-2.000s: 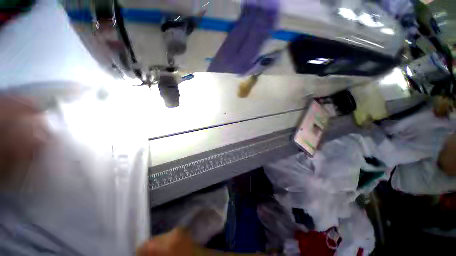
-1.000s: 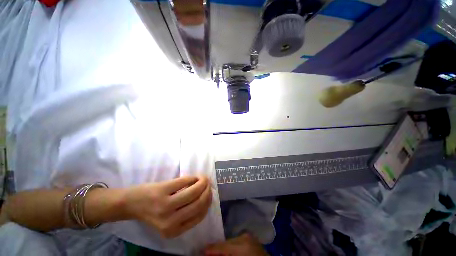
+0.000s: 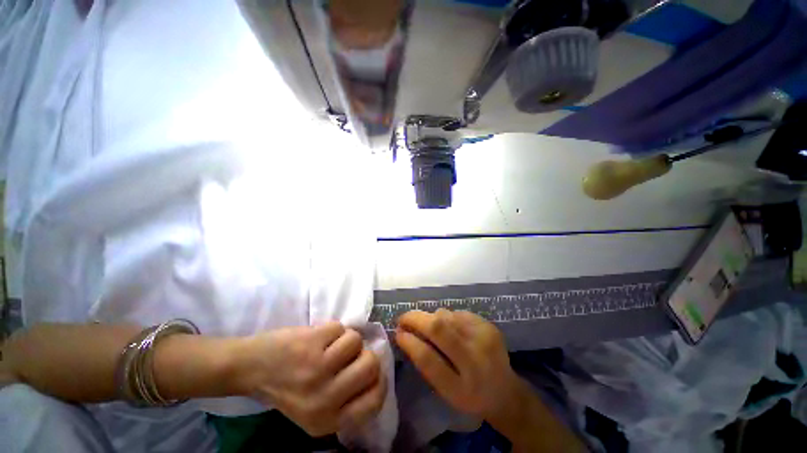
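Observation:
White garment fabric (image 3: pixel 177 257) covers the left of the machine table and runs up to the brightly lit needle area. My left hand (image 3: pixel 323 376), with bangles on the wrist, pinches the folded edge (image 3: pixel 345 283) of the cloth near the table's front edge. My right hand (image 3: pixel 460 363) is just right of the cloth edge, over the ruler strip, thumb and index fingertips close together; whether they hold a thread or cloth is unclear. The presser foot area (image 3: pixel 432 168) is above and behind the hands; glare hides the needle tip.
The sewing machine head with its tension dial (image 3: pixel 553 71) fills the top. A wooden-handled tool (image 3: pixel 626 175) lies behind at right. A smartphone (image 3: pixel 708 279) rests on the table's front right. White cloth pieces (image 3: pixel 664 380) lie below the right edge. Purple cloth (image 3: pixel 672 97) wraps the arm.
My right hand has risen from the bottom edge to the ruler strip beside the cloth edge. My left hand has moved slightly down and right, with the cloth edge now bunched at its fingers.

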